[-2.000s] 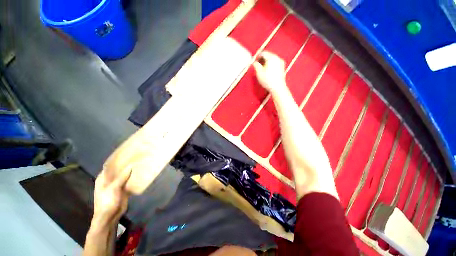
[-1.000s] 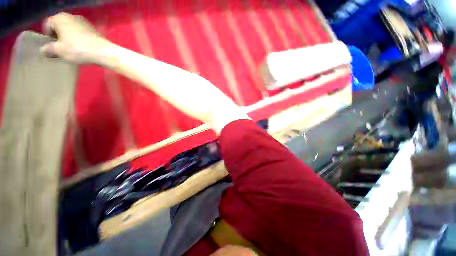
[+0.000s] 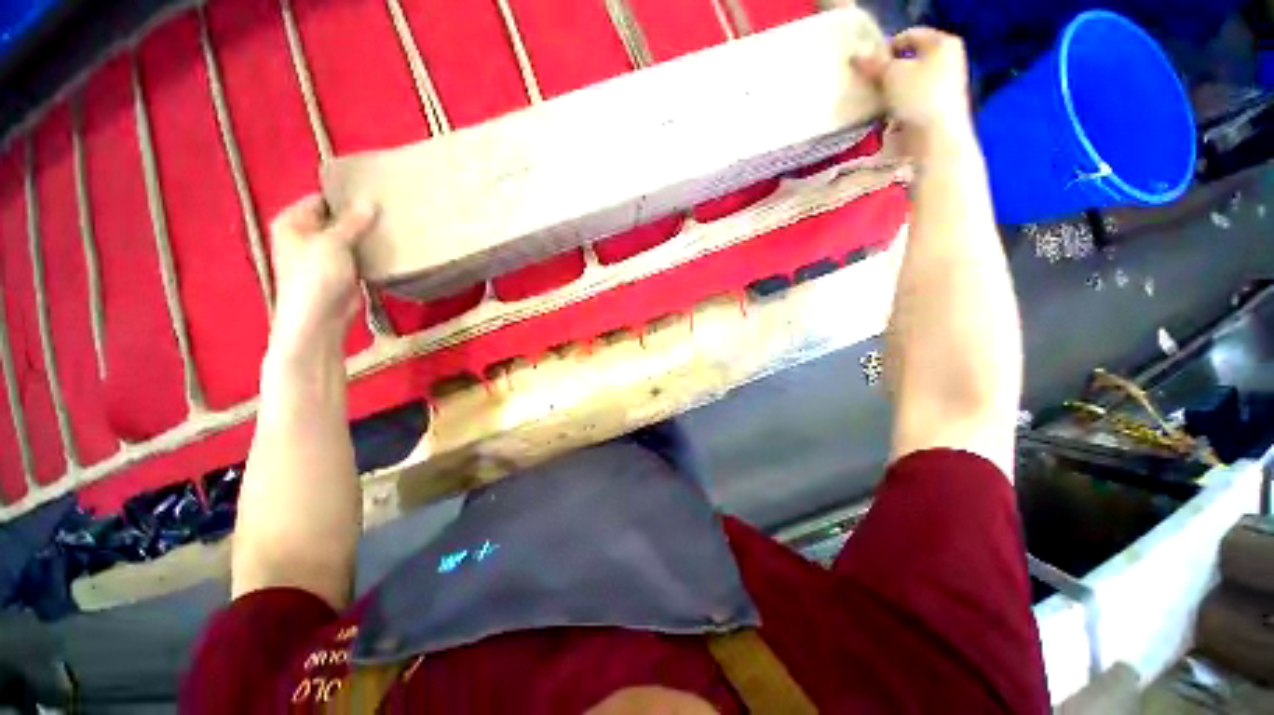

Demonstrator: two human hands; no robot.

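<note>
A long beige stack of cut pieces with layered edges lies between my two hands, over the red base sheet and the thin tan strips of the waste skeleton. My left hand grips its left end. My right hand grips its right end, with the fingers on the upper corner. The stack is tilted, its right end higher in the picture. Whether it touches the sheet cannot be told.
A wooden board edge with notches runs along the front. Crumpled black sheeting is bunched at the front left. A blue bucket is at the upper right. A white-edged bin is at the lower right. Scraps lie on the dark floor.
The view has swung right along the bed. The earlier long piece at the left is out of view. Both hands now hold a stack by its two ends.
</note>
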